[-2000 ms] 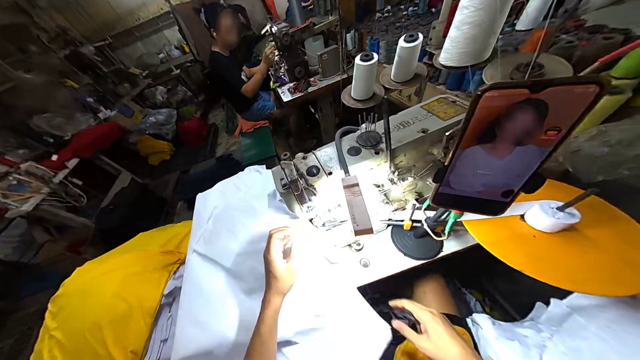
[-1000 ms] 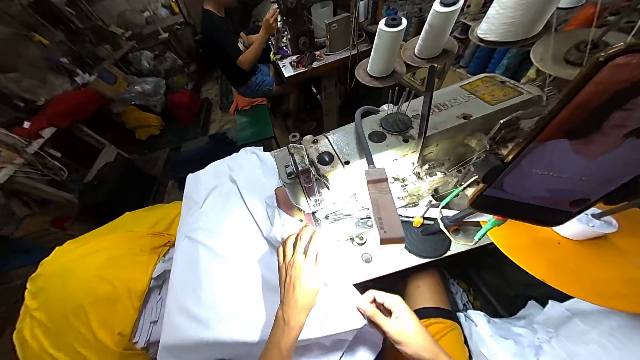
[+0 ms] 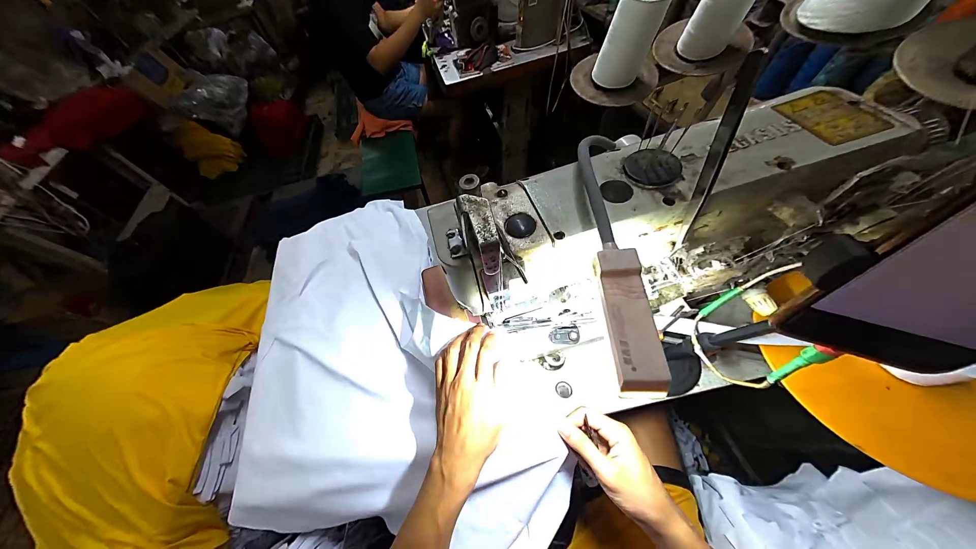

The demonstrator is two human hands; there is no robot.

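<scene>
White fabric [image 3: 343, 366] covers the left part of the bed of an industrial sewing machine [image 3: 534, 221], with one edge reaching the needle area. My left hand [image 3: 467, 400] lies flat on this fabric, its fingertips just in front of the presser foot. At the fabric's right edge, my right hand [image 3: 610, 457] pinches the cloth between thumb and fingers; a small dark object shows within its fingers, too unclear to name. A work lamp [image 3: 631, 328] on a bent neck stands right of the needle and lights the bed brightly.
Thread cones [image 3: 629, 46] stand behind the machine. A phone [image 3: 907, 290] on a holder is at the right, over an orange disc-like surface [image 3: 854, 404]. Yellow fabric [image 3: 137, 412] bulges at the left. More white cloth [image 3: 823, 503] lies lower right. A person [image 3: 389, 61] sits at another machine.
My left hand has come down flat onto the fabric near the needle. My right hand, earlier around a dark object away from the cloth, has moved to the cloth's edge. The view has moved closer.
</scene>
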